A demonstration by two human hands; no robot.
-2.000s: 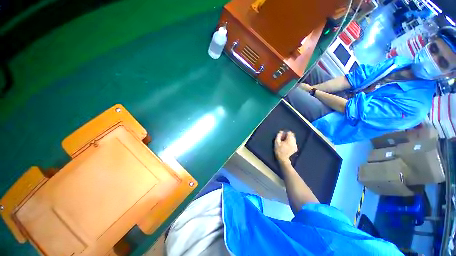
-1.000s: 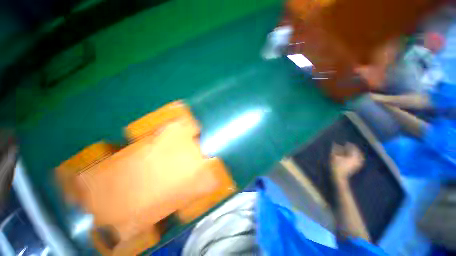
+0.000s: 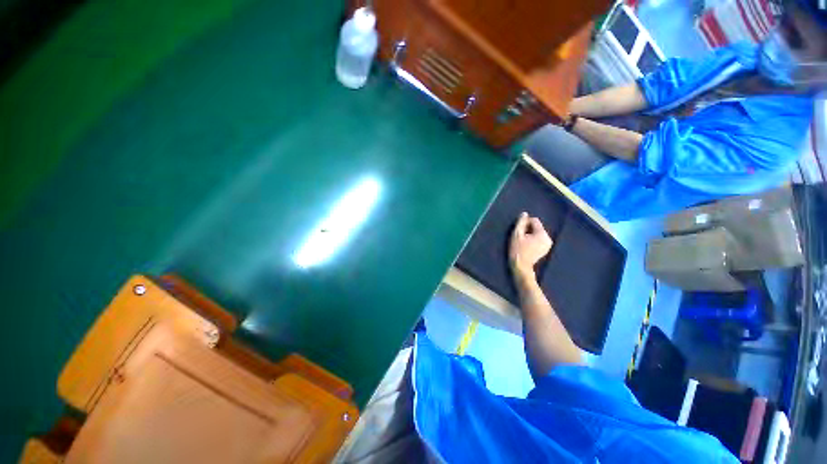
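Observation:
The orange holder [image 3: 204, 390] lies at the lower left on the green mat, partly cut off by the frame's bottom edge. Its recessed bed shows bare orange, with no screen or frame on it. My right hand [image 3: 530, 243] is over the black tray [image 3: 580, 290], to the right of the bench edge. Its fingers are curled in, and no object shows in it. Whether it touches the tray is hard to tell. My left hand is out of the picture.
The orange-brown machine [image 3: 471, 72] with a metal handle stands at the top, a squeeze bottle [image 3: 357, 50] beside it. A person in a blue smock [image 3: 716, 136] sits at the upper right. Brown cartons [image 3: 725, 245] stand at the right.
The camera view has swung and come back, so the orange holder now sits lower in the picture. My right hand stays curled over the black tray.

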